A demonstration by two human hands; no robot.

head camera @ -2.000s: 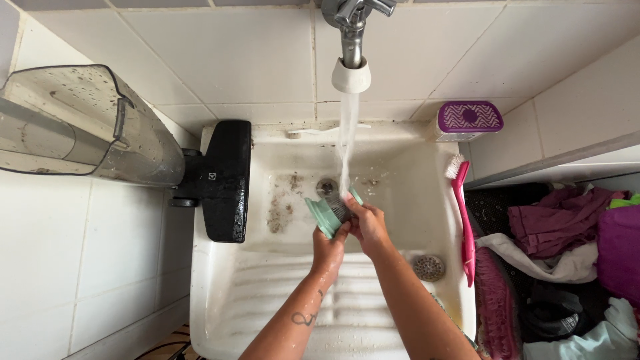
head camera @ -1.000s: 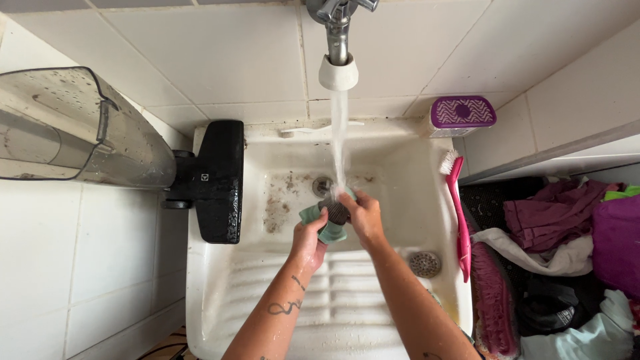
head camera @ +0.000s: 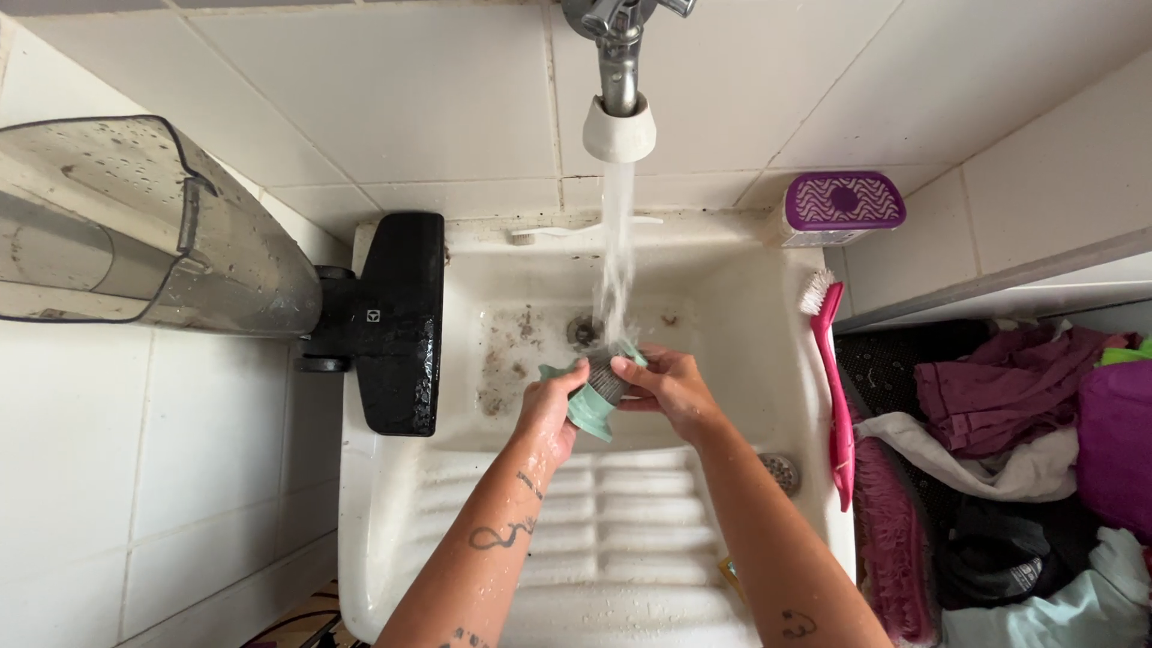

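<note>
Both hands hold a pale green filter part with a dark mesh (head camera: 608, 376) over the basin. My left hand (head camera: 551, 405) grips its green flared end, thumb on top. My right hand (head camera: 668, 385) pinches the mesh side, with the thumb at the mesh and the fingers behind. Water pours from the faucet (head camera: 619, 126) onto the far end of the part, where splashing hides some detail. Below lies the white laundry sink (head camera: 738, 297), with dark grit (head camera: 513, 360) scattered on its bottom around the drain (head camera: 584, 332).
A black vacuum floor head (head camera: 400, 324) and clear dust container (head camera: 243, 243) are at the left. A white toothbrush (head camera: 567, 232) lies on the back ledge. A purple-lidded box (head camera: 844, 202) stands at the back right corner. A pink scrub brush (head camera: 837, 396) rests along the right rim, beside piled clothes (head camera: 999, 387).
The filter part has been turned in my hands, and more of its mesh and flared green end now shows. My hands stay close together at the running water.
</note>
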